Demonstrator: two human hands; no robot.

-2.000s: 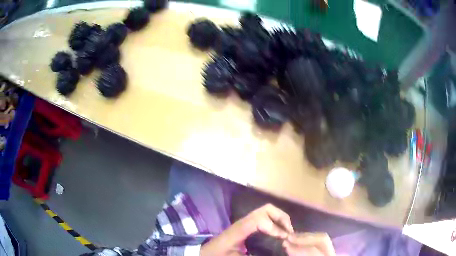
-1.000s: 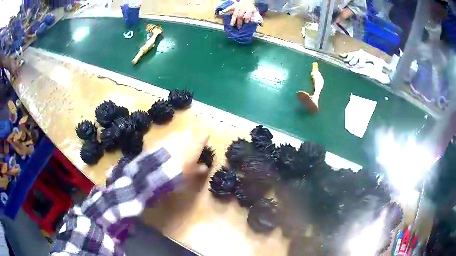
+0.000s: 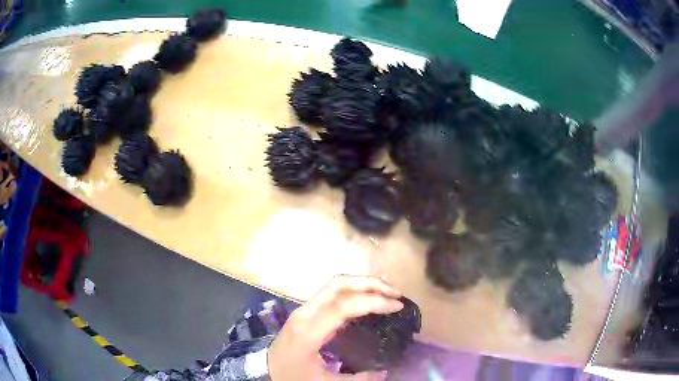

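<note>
My left hand [image 3: 316, 327], in a plaid sleeve, comes from the lower left and grips a black spiky hair piece [image 3: 380, 335] at the bench's near edge. The fingers curl over its top; the piece looks dark and its underside is hidden. My right hand is not in view. A small pale bluish tip [image 3: 435, 370] shows blurred at the bottom edge, just right of the held piece; I cannot tell what holds it. A large pile of black spiky pieces [image 3: 476, 171] covers the bench's right part. A smaller group [image 3: 119, 111] lies at the left.
The tan bench [image 3: 223, 149] curves across the view. The green conveyor [image 3: 566, 67] runs beyond it, with a white sheet [image 3: 484, 15] on it. A red and blue packet [image 3: 622, 244] lies by the clear panel at right. Red stools [image 3: 52, 253] and yellow-black floor tape are at lower left.
The view has tilted down. My left hand has come back from between the two groups to the near edge, holding a piece. The white bottle that lay near the pile is gone from there.
</note>
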